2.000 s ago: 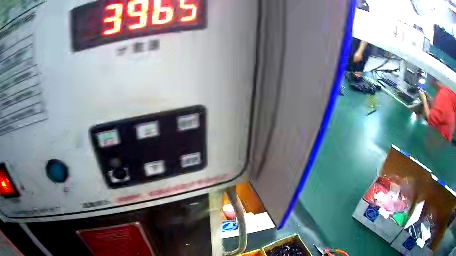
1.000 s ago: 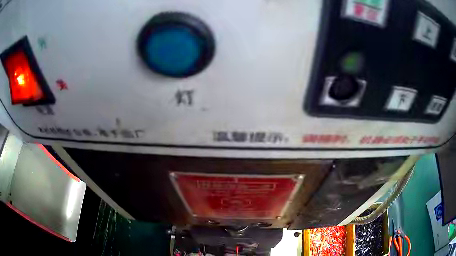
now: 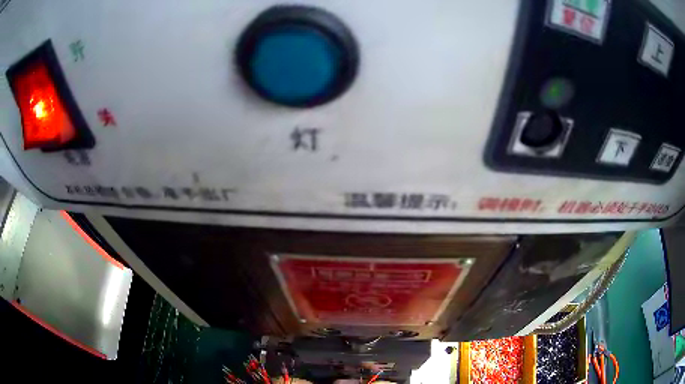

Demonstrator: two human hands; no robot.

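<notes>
The crimping machine's pale panel (image 3: 180,142) fills the upper view. Its die area (image 3: 360,352) is at the bottom centre, dark and partly cut off. Thin red wire leads (image 3: 257,370) fan out at the bottom edge, left of the die. A sliver of my left hand (image 3: 298,381) shows beside them, and a sliver of my right hand (image 3: 384,382) shows under a short red strand. Both hands are almost wholly cut off, so their grip is hidden. Small red pieces (image 3: 496,361) and small black pieces (image 3: 557,358) lie in side-by-side bins at the lower right.
A red warning plate (image 3: 372,289) is on the machine's dark front. A lit red switch (image 3: 43,105) and blue button (image 3: 295,60) are above. A ribbed grey hose (image 3: 574,319) curves above the bins. Orange-handled snips (image 3: 605,366) lie right of them, and a white box (image 3: 659,322) stands at the right edge.
Since two seconds ago, the view has swung down and left to the machine's lower front. Since one second ago, several red leads have appeared at the bottom, left of the die.
</notes>
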